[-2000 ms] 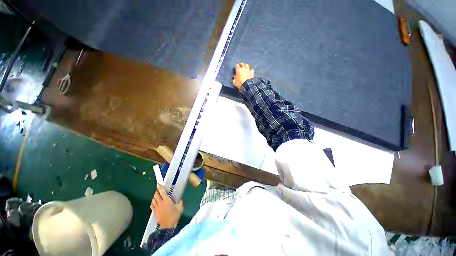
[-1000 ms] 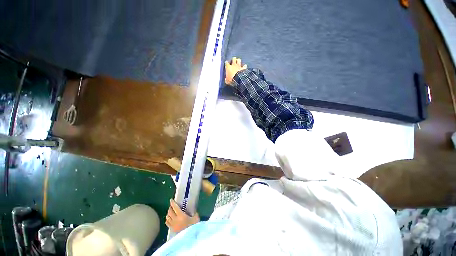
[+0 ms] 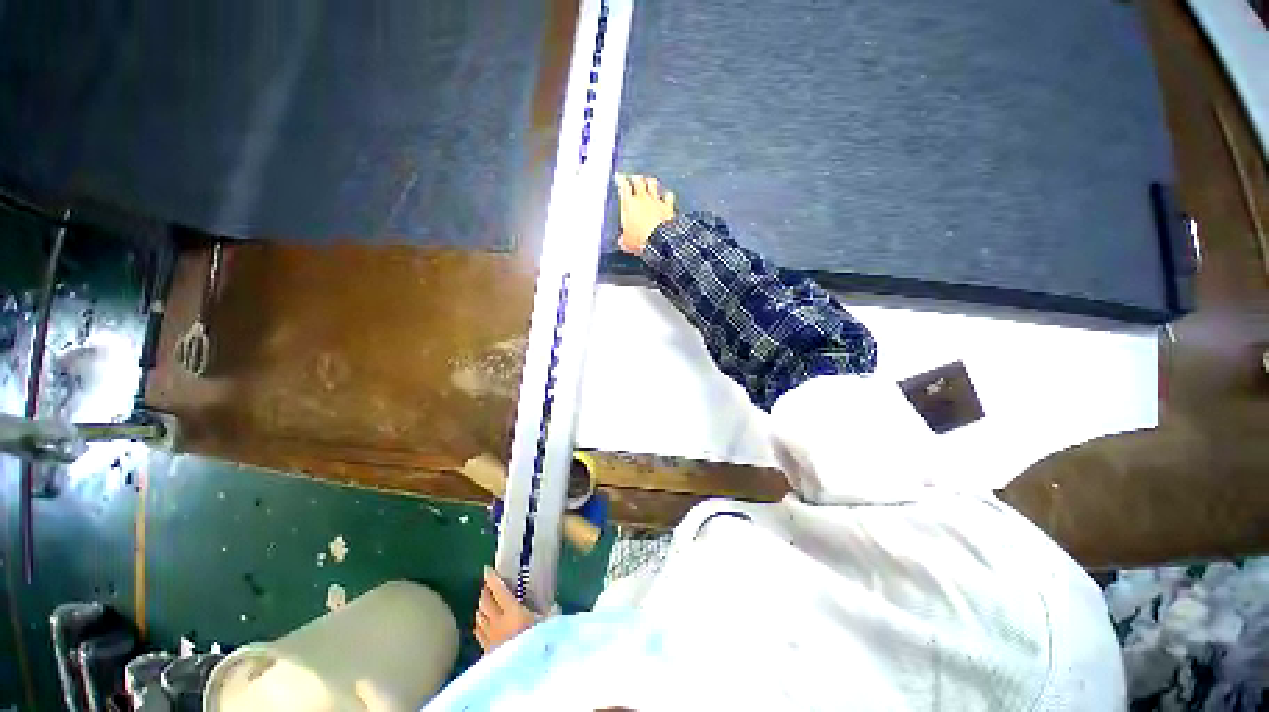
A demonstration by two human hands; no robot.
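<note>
The silver-white cutting rail [image 3: 557, 313] crosses the brown table. My left hand [image 3: 498, 612] grips its near end, which juts past the table edge; part of the hand is hidden by my clothing. My right hand [image 3: 644, 213] rests on top of the dark blue-grey fabric lay [image 3: 891, 153], at its left edge beside the rail, holding nothing. The lay's thick front edge lies over white paper [image 3: 668, 397]. Another dark cloth [image 3: 334, 125] lies left of the rail.
A dark plate [image 3: 941, 397] lies on the paper. A black bar weight [image 3: 1166, 248] stands at the lay's right end. Tape rolls [image 3: 583, 483] sit by the rail at the table edge [image 3: 362, 462]. Pale metal loops [image 3: 192, 348] are at left. A beige bin [image 3: 376, 643] lies on the green floor.
The view has turned and shifted, and the rail now appears more upright. My left hand stays at the rail's end; my right hand stays on the lay's left edge, slightly nearer the rail.
</note>
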